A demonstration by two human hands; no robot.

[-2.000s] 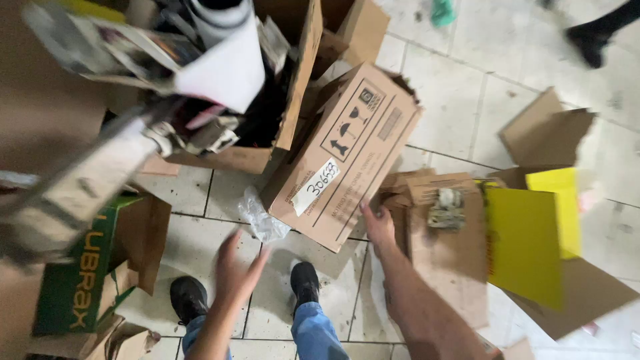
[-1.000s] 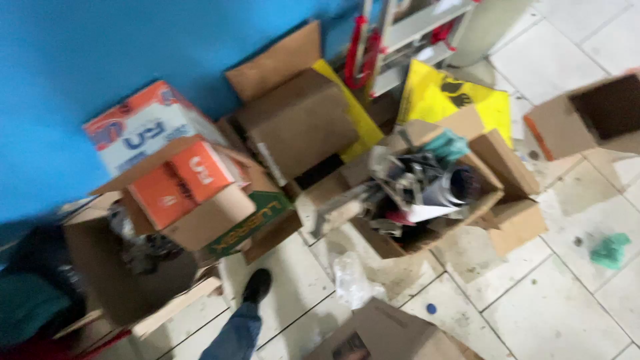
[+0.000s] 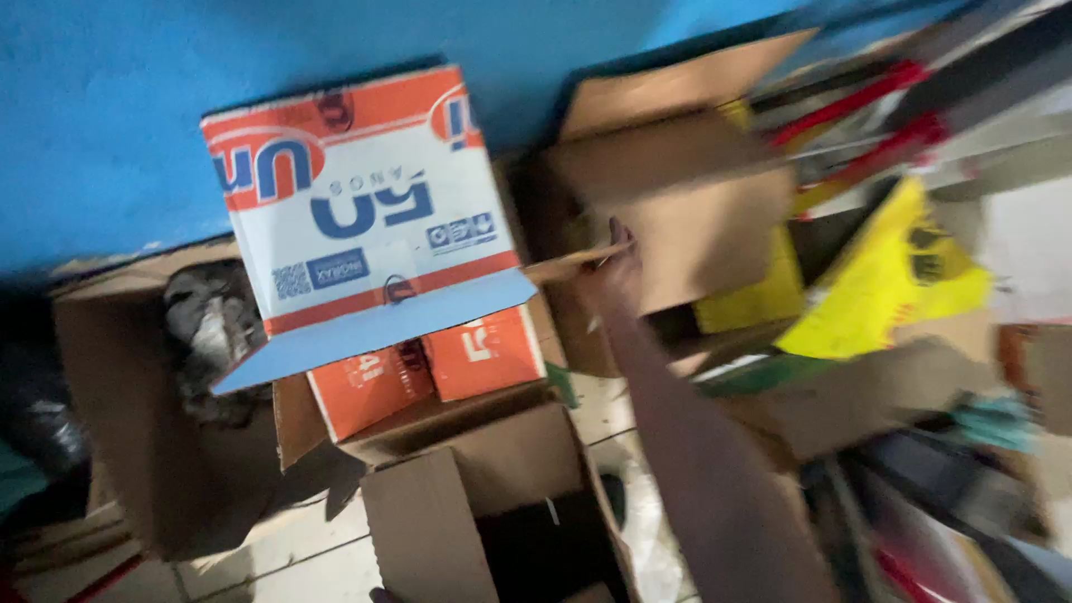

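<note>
My right hand (image 3: 615, 260) reaches up and grips the edge of a brown cardboard flap, beside a white and orange carton (image 3: 368, 201). Right of the hand stands an open brown cardboard box (image 3: 695, 218). Only a fingertip or so of my left hand (image 3: 383, 595) shows at the bottom edge, touching an open, dark-inside cardboard box (image 3: 427, 511); most of that hand is out of frame. Between that box and the white and orange carton sit orange boxes (image 3: 490, 356).
A cardboard box holding crumpled grey material (image 3: 213, 335) stands at left. Yellow printed sheeting (image 3: 896, 276) and red-ended metal parts (image 3: 871, 142) lie at right, above a pile of mixed scrap (image 3: 946, 502). A blue wall (image 3: 167, 75) runs behind.
The view has swung toward the blue wall and come nearer the boxes. My right hand, beside a labelled carton two seconds ago, is now at the flap. An open box is now low in front of me.
</note>
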